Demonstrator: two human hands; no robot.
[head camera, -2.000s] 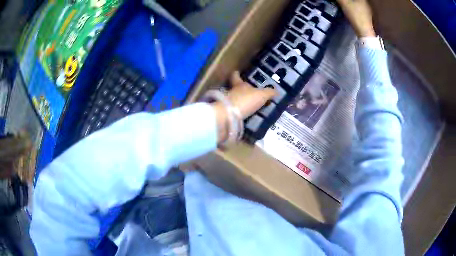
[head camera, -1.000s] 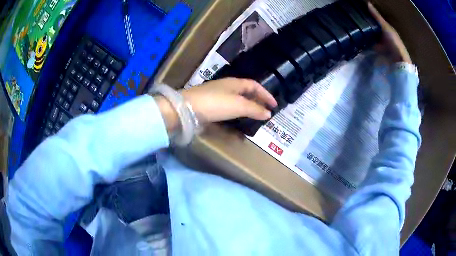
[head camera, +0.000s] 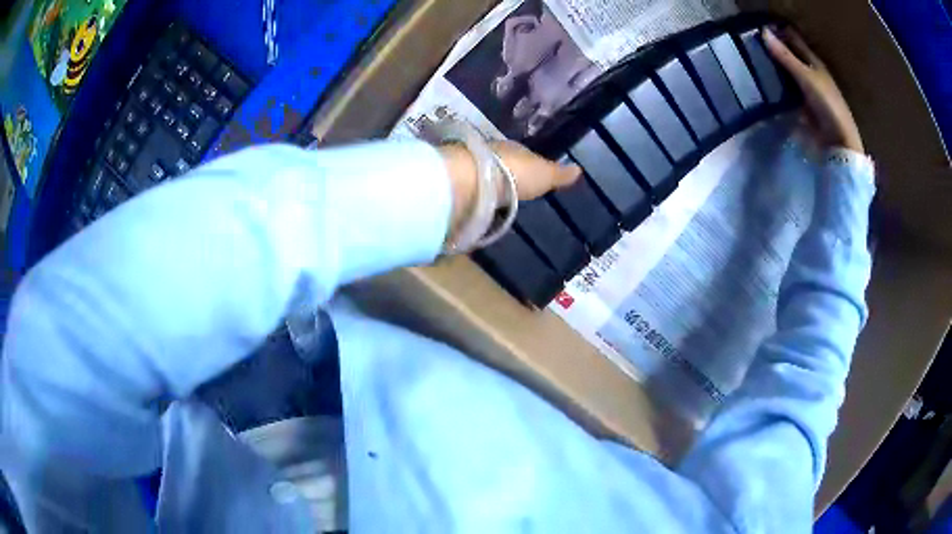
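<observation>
A curved row of several black plastic housings (head camera: 637, 141) lies side by side over newspaper (head camera: 699, 261) in an open brown cardboard carton (head camera: 522, 349). Their flat, smooth faces show. My left hand (head camera: 529, 172) rests on the row near its lower left end, fingertips on the housings; a bracelet is on the wrist. My right hand (head camera: 819, 96) is at the far upper right end of the row, thumb and fingers against the last housing. The undersides of both hands are hidden.
A black computer keyboard (head camera: 157, 120) lies on the blue bench (head camera: 303, 47) left of the carton. A green picture sheet with a bee (head camera: 75, 50) is at the upper left corner. The carton's near wall stands close to my body.
The row of housings has turned from showing open, light-windowed sides to showing flat black faces. It now lies across the carton, and more newspaper shows beyond it. Both hands have stayed at its ends.
</observation>
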